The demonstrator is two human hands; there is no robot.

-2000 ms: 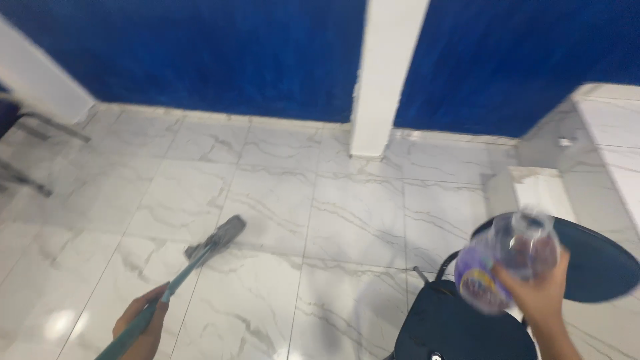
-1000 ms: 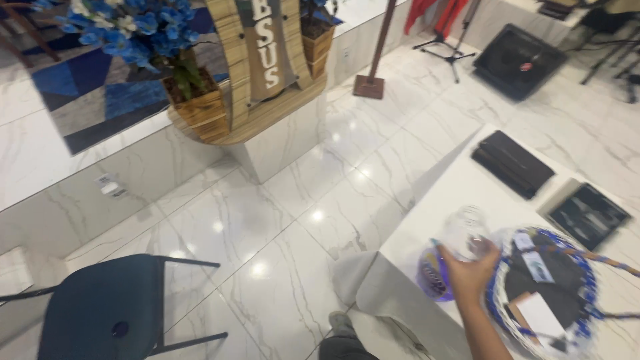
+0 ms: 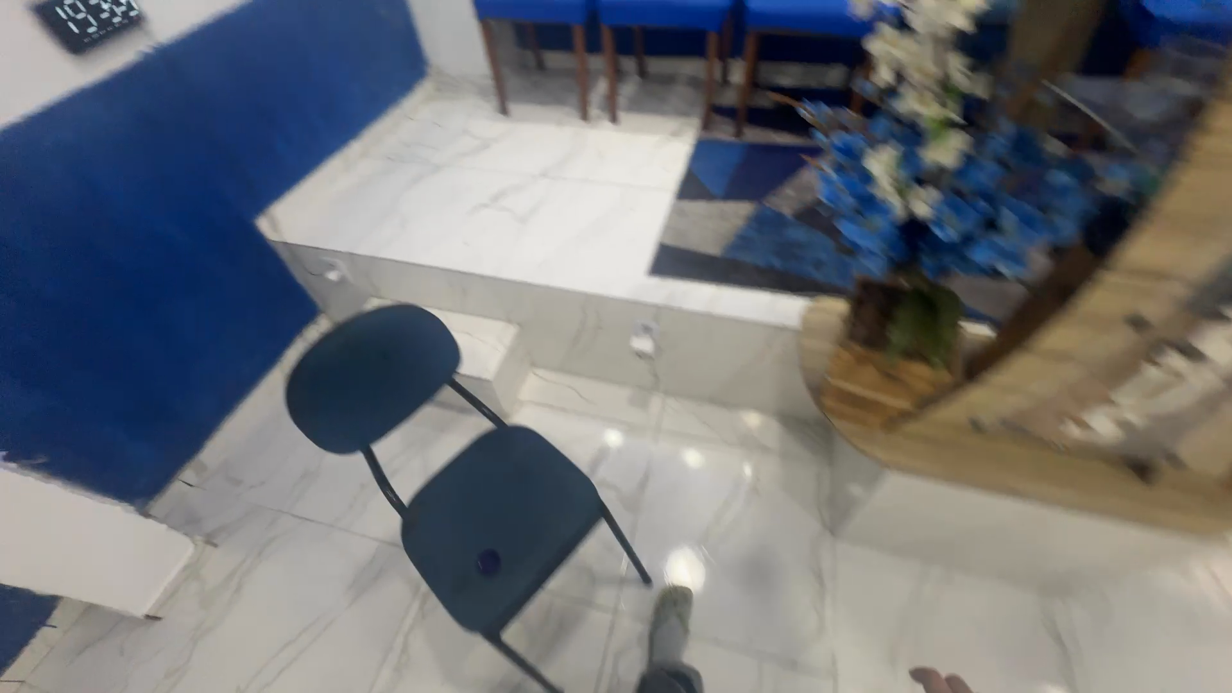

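Note:
Only a few fingertips of my right hand [image 3: 938, 680] show at the bottom edge, right of centre, over the floor; the rest is cut off, and no held thing shows. My left hand is out of view. Left of centre stands a dark chair [image 3: 500, 520] with a rounded backrest and metal legs. A small round dark purple disc [image 3: 489, 563], like a cap, lies on its seat. My shoe [image 3: 671, 616] is on the floor just right of the chair.
A raised marble platform edge [image 3: 577, 308] with a small step [image 3: 481, 351] lies behind the chair. At right stands a wooden lectern [image 3: 1039, 472] beside blue and white flowers [image 3: 962, 212]. A blue wall [image 3: 125, 260] is at left; blue-seated chairs [image 3: 664, 12] stand behind.
The view has swung widely. One second ago my right hand held a clear bottle with a purple label by a white table; two seconds ago my left hand held a long handle. Both objects are out of view now.

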